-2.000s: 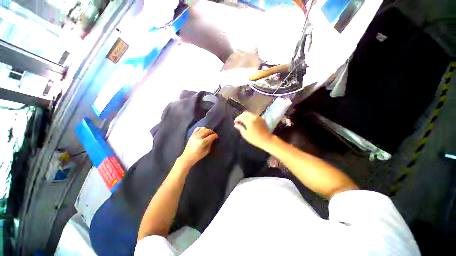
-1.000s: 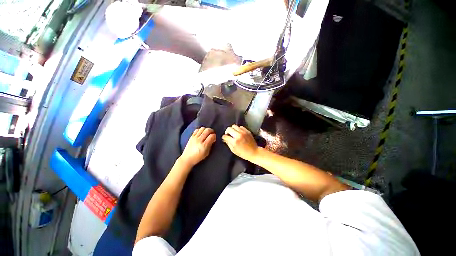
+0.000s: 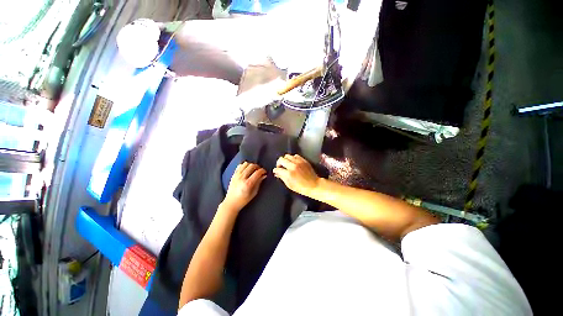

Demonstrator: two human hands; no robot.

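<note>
A dark suit jacket (image 3: 204, 166) lies in front of me over a navy board, its neck pointing away from me. A hanger (image 3: 236, 131) shows at the jacket neck, its hook sticking out. My left hand (image 3: 246, 183) rests on the jacket front beside the blue inner edge, fingers curled on the cloth. My right hand (image 3: 295, 173) is just to the right of it, fingertips on the jacket. The cloth under both hands is partly hidden. A steam iron (image 3: 308, 95) with a yellow-tan handle stands beyond the jacket neck.
Blue strips (image 3: 123, 139) lie along the left side, one with a red label (image 3: 137, 265). A white-covered table (image 3: 166, 129) is under the jacket. Dark garments (image 3: 426, 55) hang at upper right. Yellow-black tape (image 3: 486, 111) marks the floor. A bottle (image 3: 74, 281) stands at lower left.
My right hand has come down and closer to my left hand, onto the jacket. The jacket front lies flatter than two seconds ago. The view has shifted. The iron stays beyond the jacket neck.
</note>
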